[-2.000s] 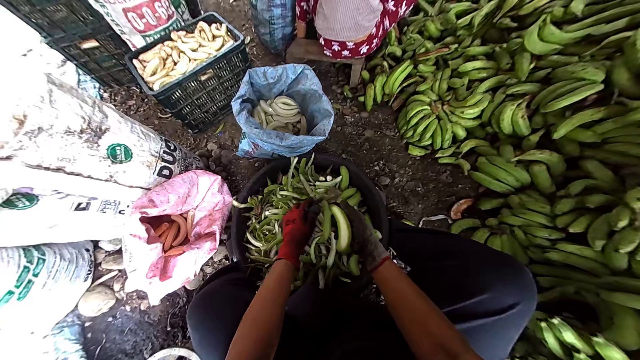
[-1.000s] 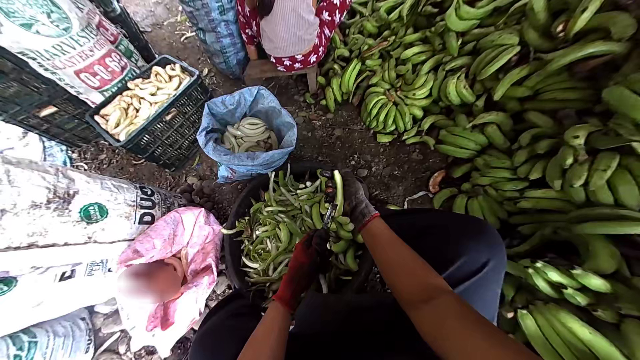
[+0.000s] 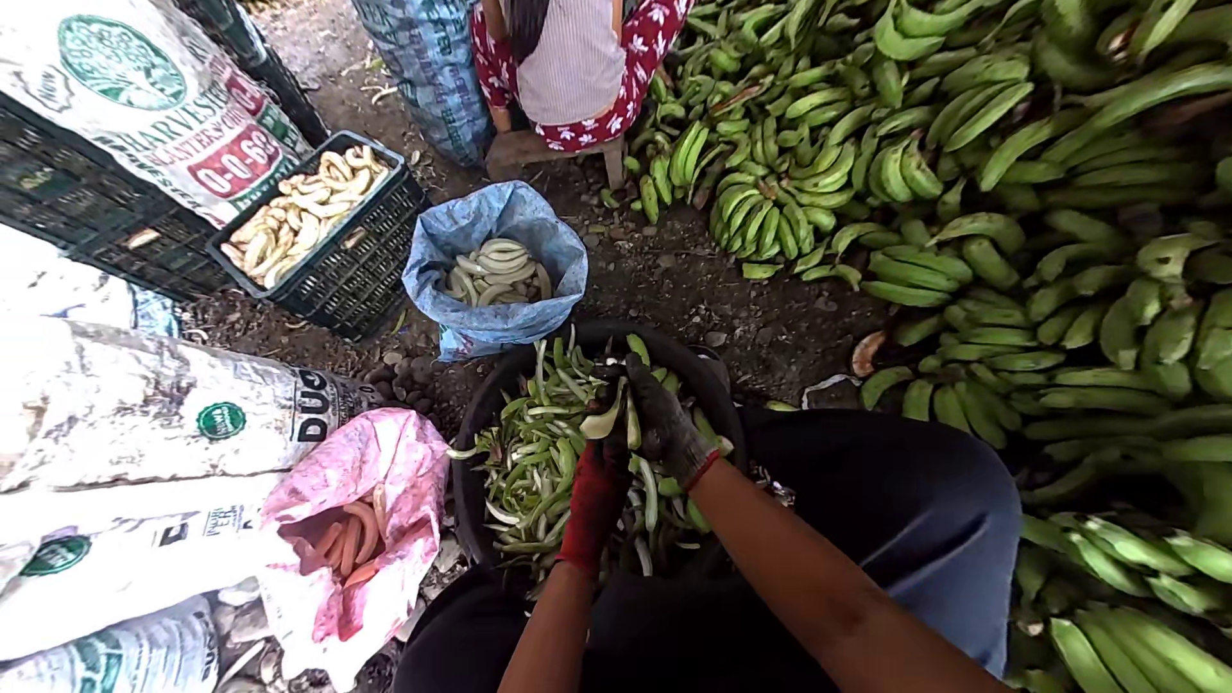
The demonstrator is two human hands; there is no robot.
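My left hand (image 3: 604, 481), in a red and dark glove, is closed around something at the middle of a black tub (image 3: 472, 481); a pale strip of banana peel (image 3: 602, 422) shows above its fingers. My right hand (image 3: 669, 423), in a dark grey glove with a red cuff edge, grips a partly peeled green banana (image 3: 632, 423) close beside it. The fingers of both hands nearly meet, and whether a tool is between them cannot be told. Green peels (image 3: 534, 472) and several green bananas fill the tub between my knees.
A blue sack (image 3: 433, 298) of peeled bananas stands beyond the tub. Left are a pink sack (image 3: 414, 472) with reddish peeled bananas, white sacks (image 3: 164, 404) and a crate (image 3: 375, 260) of peeled bananas. Green bananas (image 3: 962, 269) are heaped right. Ahead, a person (image 3: 573, 72) sits on a wooden stool (image 3: 558, 152).
My hands have come closer together over the tub. The upright green banana seen at my right hand one second ago no longer stands above it, and a pale peel strip now shows between the hands.
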